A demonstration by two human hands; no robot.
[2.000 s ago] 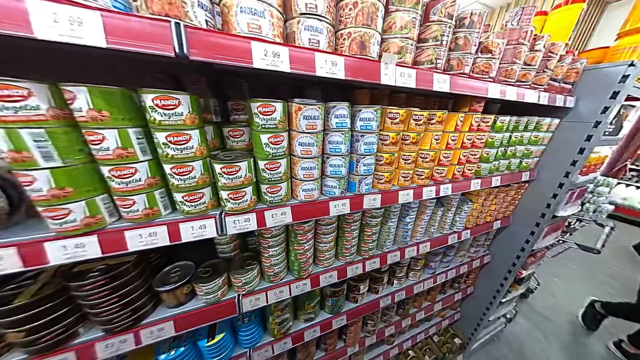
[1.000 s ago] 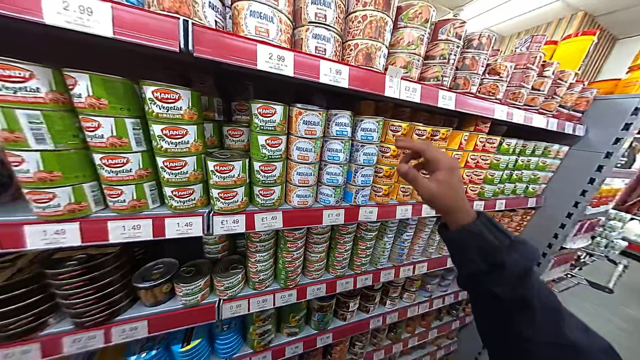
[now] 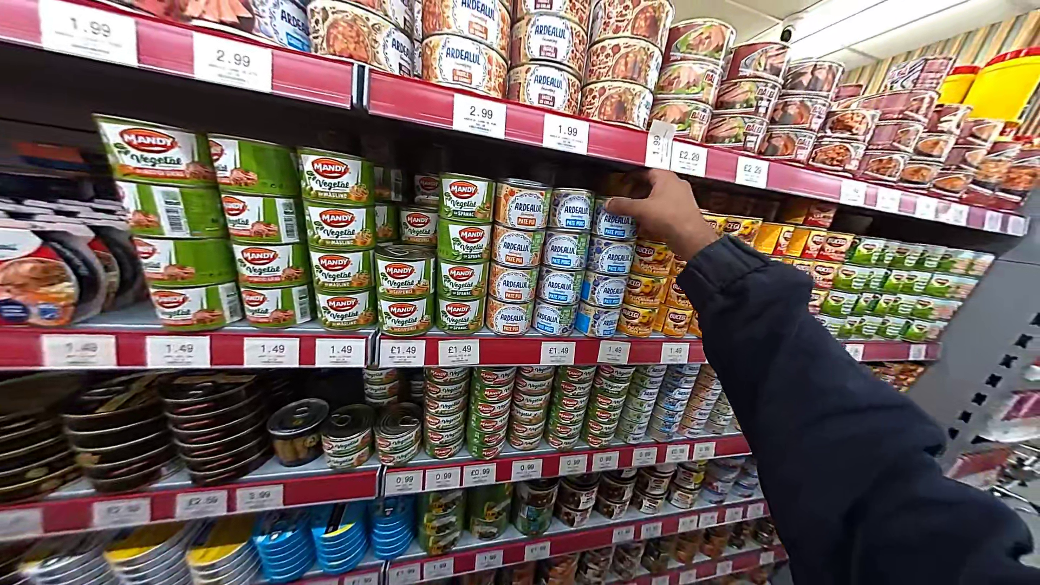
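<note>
My right hand (image 3: 662, 213), in a dark sleeve, reaches in beneath the upper shelf edge. Its thumb is at the top of a stack of Ardealul pate tins (image 3: 613, 221); the other fingertips are hidden in the shadow behind, so a grip cannot be told. Below the hand stand stacked yellow Bucegi tins (image 3: 650, 258). To the left are more Ardealul tins (image 3: 520, 205) and green Mandy Vegetal tins (image 3: 466, 197). My left hand is out of view.
The upper shelf edge (image 3: 601, 142) with price tags runs just above my hand and bears large stacked tins (image 3: 621, 61). A lower shelf edge (image 3: 528, 353) passes beneath the tins. Small Mandy tins (image 3: 447, 406) and dark flat tins (image 3: 215, 422) fill the shelf below.
My right hand, not in view two seconds ago, came in from the right. It has since moved from in front of the yellow tins to the top of an Ardealul stack.
</note>
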